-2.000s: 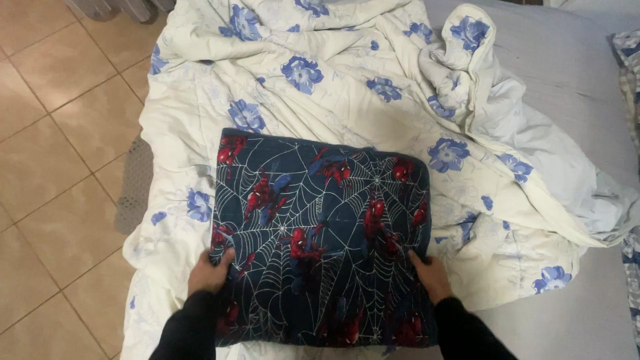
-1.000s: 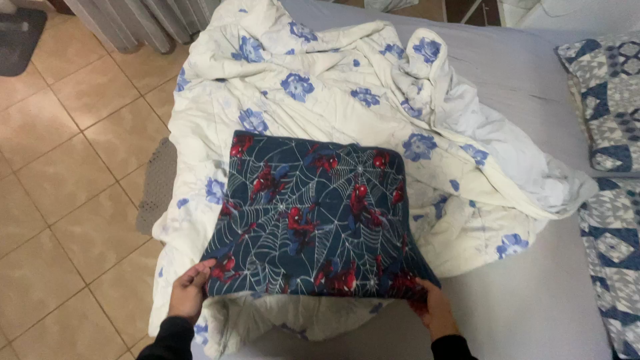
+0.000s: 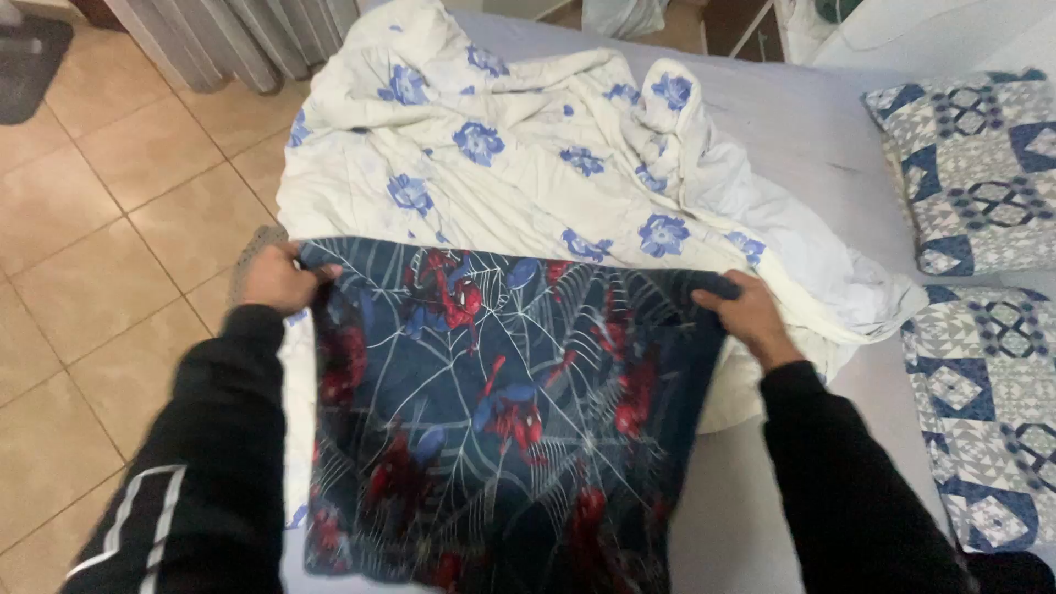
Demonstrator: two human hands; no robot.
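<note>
A dark blue cloth printed with red superhero figures and white webs is stretched between my hands. My left hand grips its far left corner, and my right hand pinches the far right corner. The cloth spreads from there toward my body, partly blurred, with its near edge cut off by the view. Beyond and partly under it lies a rumpled cream quilt with blue flowers, on a bed with a pale grey sheet.
Two blue, white and grey patchwork pillows lie along the right side. Left of the bed is a tan tiled floor with a grey mat edge beside the quilt. A grey curtain hangs at the top left.
My hands have gone from the cloth's sides and near corners to its far corners. The cloth has moved nearer to my body, off part of the quilt. The view has shifted.
</note>
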